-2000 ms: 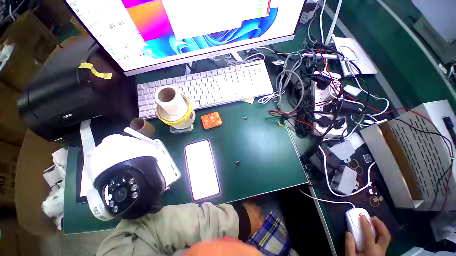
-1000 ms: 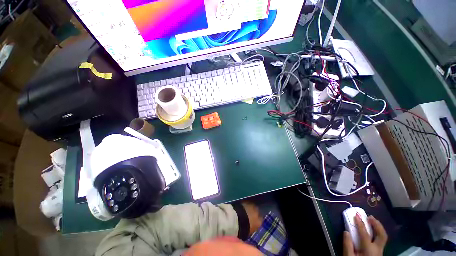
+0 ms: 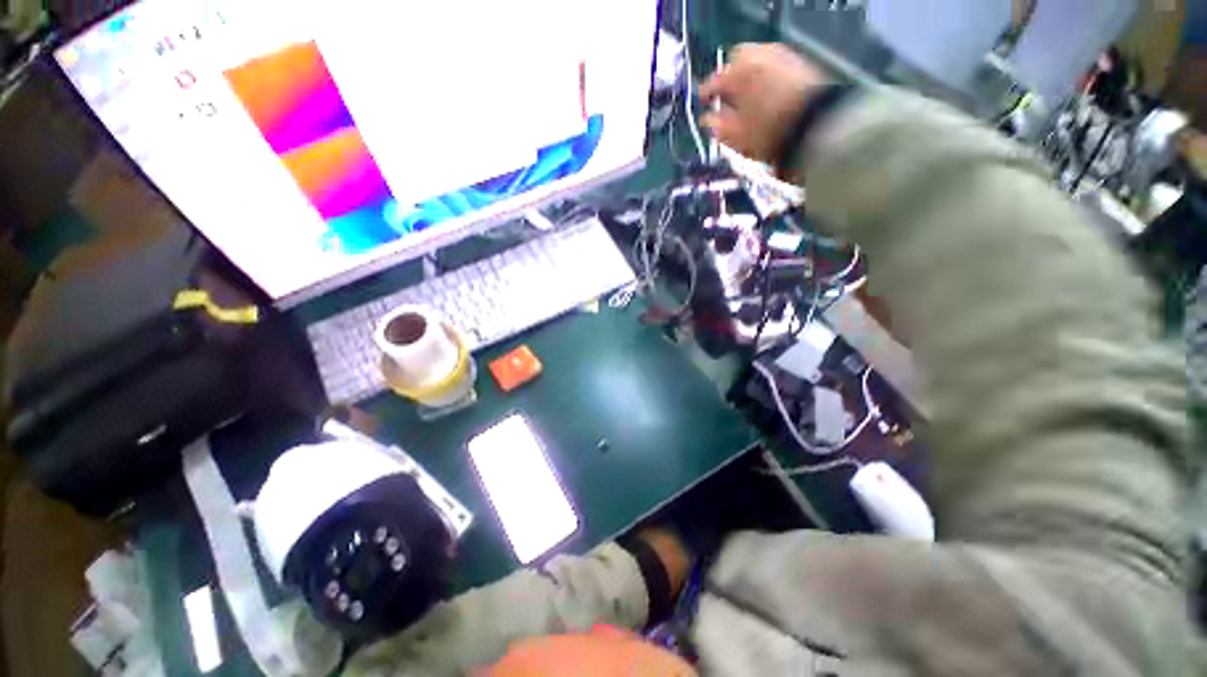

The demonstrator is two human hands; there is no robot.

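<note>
My right hand (image 3: 757, 109) is raised beside the monitor's (image 3: 450, 119) right edge, fingers bent near a thin white upright piece; blur hides whether they hold it. The white mouse (image 3: 890, 500) lies untouched on the right bench. My left hand (image 3: 672, 561) is mostly hidden below the desk's front edge; only a bare part past the dark cuff shows. The smartphone (image 3: 524, 487) lies flat with a bright white screen. The white dome camera (image 3: 324, 496) with its black LED face stands left of it. A tiny dark piece (image 3: 604, 446) lies right of the phone.
A white keyboard (image 3: 490, 302) lies under the monitor. A white roll on a yellow-rimmed roll (image 3: 430, 364) and an orange block (image 3: 515, 368) stand before it. A black machine (image 3: 133, 384) is at left. Tangled cables (image 3: 695, 271) lie right of the keyboard. My right sleeve covers the far right.
My right hand has left the mouse and moved up and forward to beside the monitor. The view has shifted and tilted. The screen's windows have changed.
</note>
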